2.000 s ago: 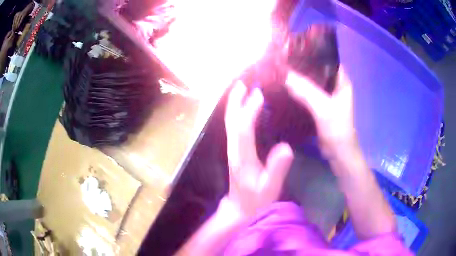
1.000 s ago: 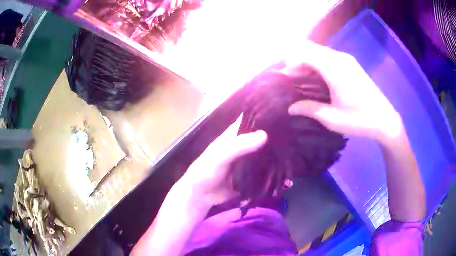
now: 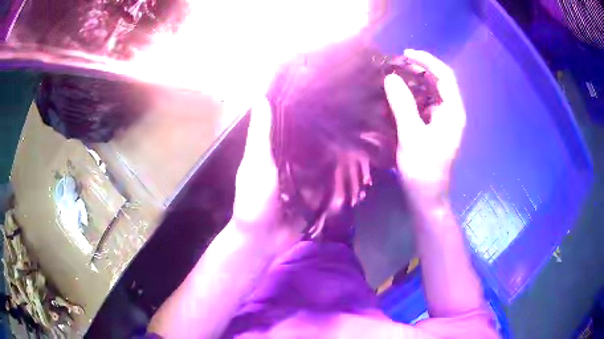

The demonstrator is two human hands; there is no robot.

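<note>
A bundle of black skirt pieces (image 3: pixel 331 126) is held between my two hands in front of the glare, with pinkish strips or ends showing at its lower side. My left hand (image 3: pixel 255 165) presses flat along its left side. My right hand (image 3: pixel 427 119) curls around its upper right part. Glare and blur hide the bundle's top and the exact finger contact. The heating box (image 3: pixel 73 64) glows white-pink at the top, with dark ragged pieces inside at its left.
A blue plastic crate (image 3: pixel 523 145) stands at the right. More black skirt pieces (image 3: pixel 89 109) lie on the brown bench (image 3: pixel 40 245) at left. Cream lower bodies (image 3: pixel 33 285) are piled at lower left. A white-bluish glue patch (image 3: pixel 71 205) lies on the work pad.
The bundle has turned in my hands and now shows pinkish ends below. My left hand has moved up and straightened along its side. My right hand has shifted left. The view has shifted.
</note>
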